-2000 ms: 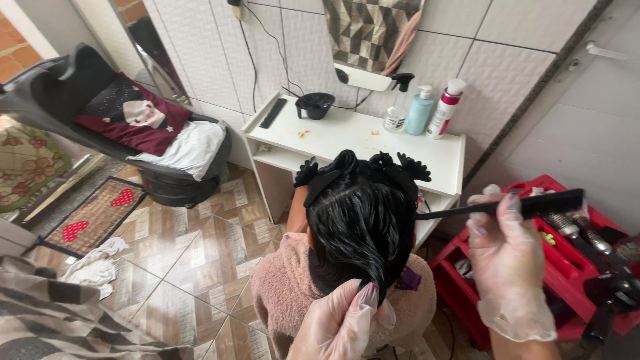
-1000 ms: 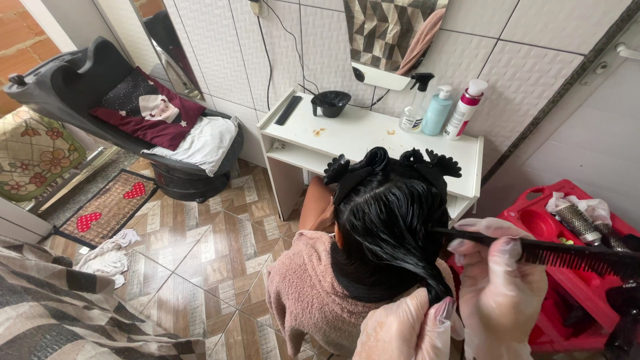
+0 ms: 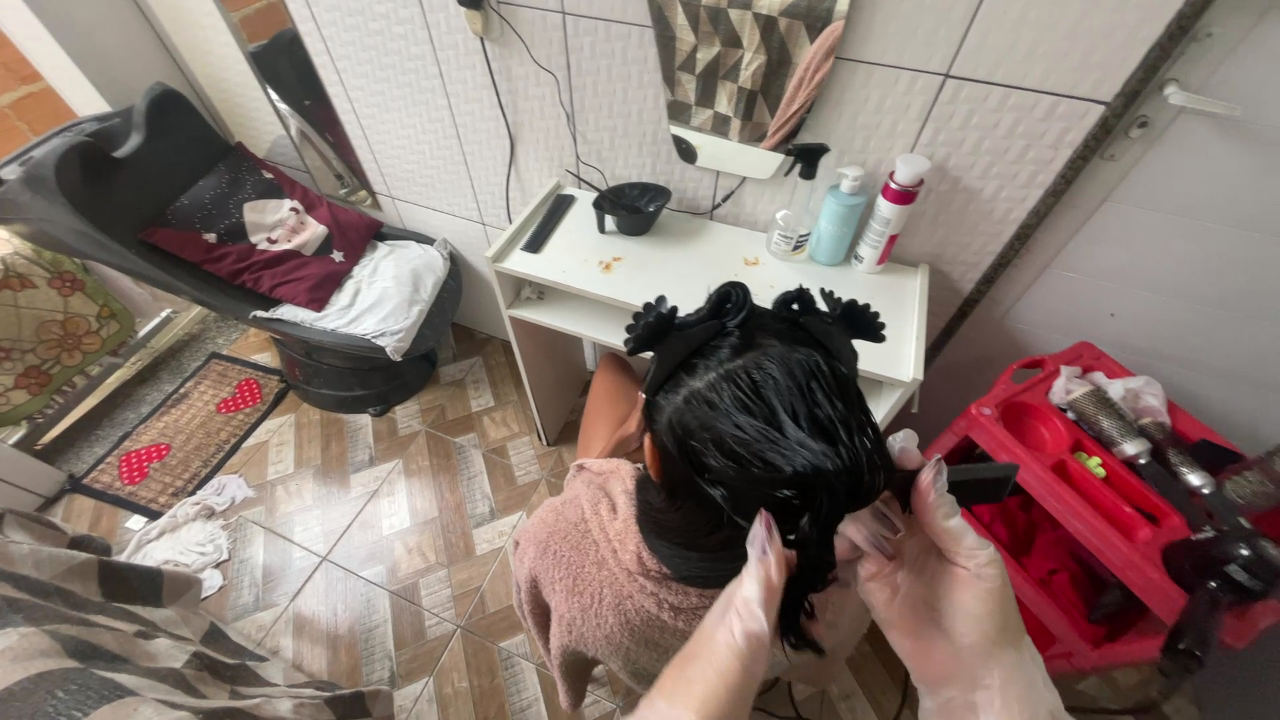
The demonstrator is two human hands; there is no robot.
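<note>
A seated person's wet black hair [image 3: 770, 410] is before me, its upper parts held by black hair clips [image 3: 652, 325]. My left hand [image 3: 755, 590], in a clear glove, holds a lock at the back of the head. Also gloved, my right hand [image 3: 935, 560] is at the right side of the same hair, with a black comb [image 3: 980, 484] between its fingers; the comb's other end is hidden by the hand and hair. A pink towel [image 3: 600, 570] covers the person's shoulders.
Beyond the head stands a white shelf [image 3: 700, 258] with a black tint bowl [image 3: 632, 208], a flat comb [image 3: 548, 222], a spray bottle [image 3: 795, 215] and other bottles. A red trolley [image 3: 1085, 500] with round brushes [image 3: 1110, 422] is at right, a black wash chair [image 3: 345, 370] at left.
The comb in my right hand has swung from pointing far out to the right to lying close beside the hair. My left hand stays at the lock.
</note>
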